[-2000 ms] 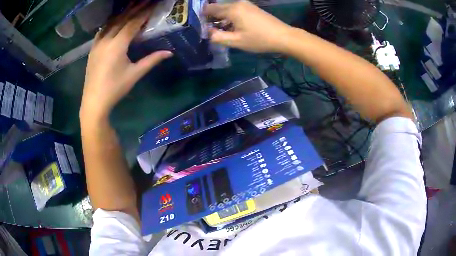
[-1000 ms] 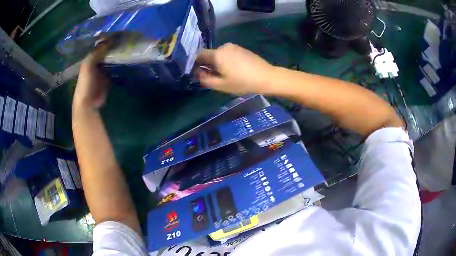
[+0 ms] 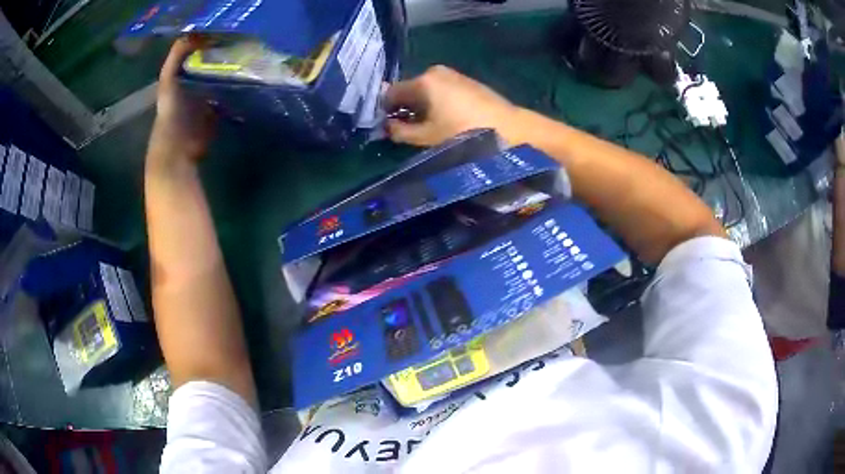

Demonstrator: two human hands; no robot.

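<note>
A group of dark blue retail boxes [image 3: 278, 106] with white labels on the right end lies at the top. A phone in a sleeve with a yellow label [image 3: 222, 61] shows in its open top. My left hand [image 3: 182, 116] holds the left end; its fingers are partly hidden. My right hand [image 3: 422, 109] is at the right end, its fingertips closed on something thin and whitish near the labels, which I cannot make out. Open Z10 boxes [image 3: 408, 324] lie against my lap, flaps raised. A phone with a yellow label [image 3: 443, 375] sticks out beneath them.
A black fan [image 3: 630, 37] stands at the upper right, with a white power strip [image 3: 701, 99] and black cables [image 3: 662, 148] beside it. Labelled boxes are stacked at the left [image 3: 42, 190]; another open box [image 3: 120, 315] is below them. More boxes [image 3: 799, 102] are at the far right.
The boxes at the top turned so their labelled end faces right, and my left hand moved to their left end. The phone keys seen in their top earlier are replaced in view by a yellow label.
</note>
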